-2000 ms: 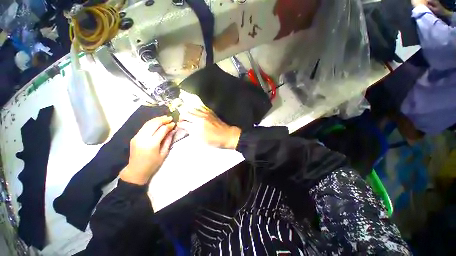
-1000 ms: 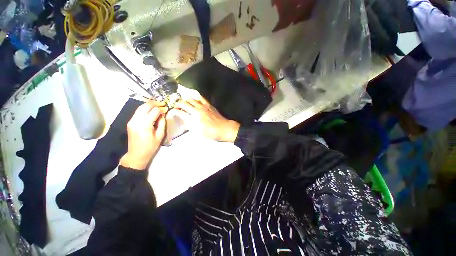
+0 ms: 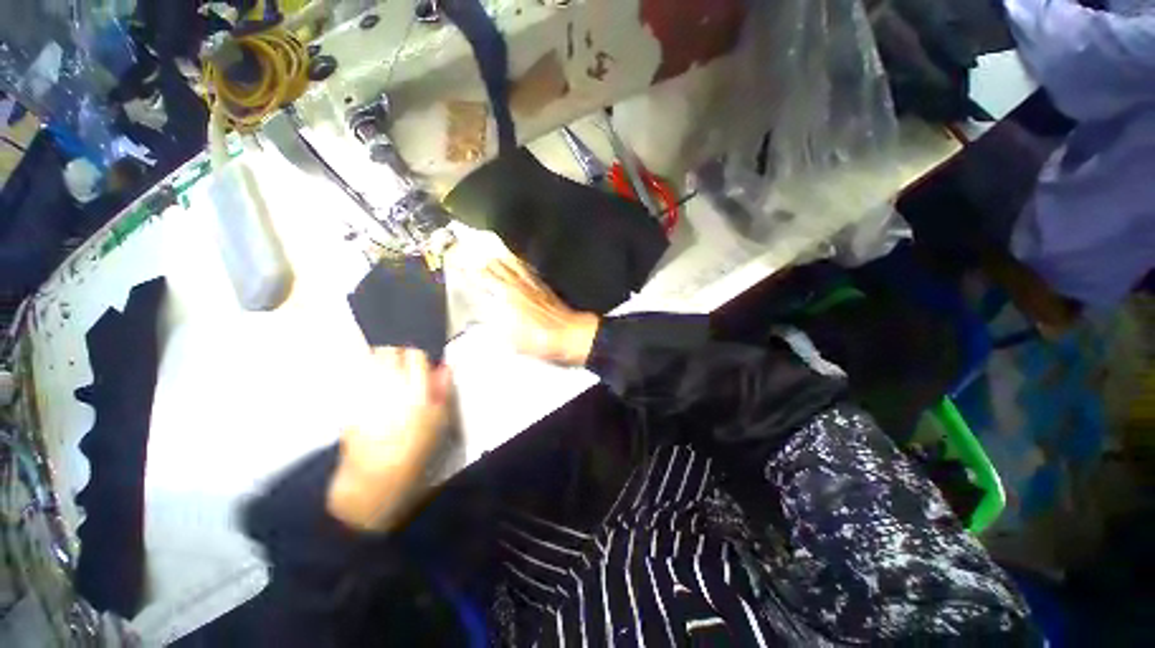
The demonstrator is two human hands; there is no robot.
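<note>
A black cut piece [image 3: 403,304] lies on the white table just below the presser foot and needle [image 3: 416,230]. My left hand [image 3: 395,437] is blurred at its lower end, fingertips at the fabric edge; its grip is unclear. My right hand [image 3: 517,301] lies right of the piece, palm down, with its fingertips beside the needle in glare. What is under them is hidden. The right stack of black pieces [image 3: 557,225] lies behind my right hand. The left stack [image 3: 120,443], with a jagged edge, lies at the table's left side.
A white rounded lamp body [image 3: 250,241] and yellow coil [image 3: 257,79] are left of the machine head. Red-handled scissors [image 3: 649,196] lie behind the right stack. A clear plastic bag [image 3: 823,114] hangs at right. A green basket rim [image 3: 969,462] is low right; a lavender sleeve [image 3: 1096,215] shows far right.
My left hand has moved down from the needle toward the table's front edge. The long black piece no longer stretches down-left; only a short part shows below the needle. My right hand stays near the needle.
</note>
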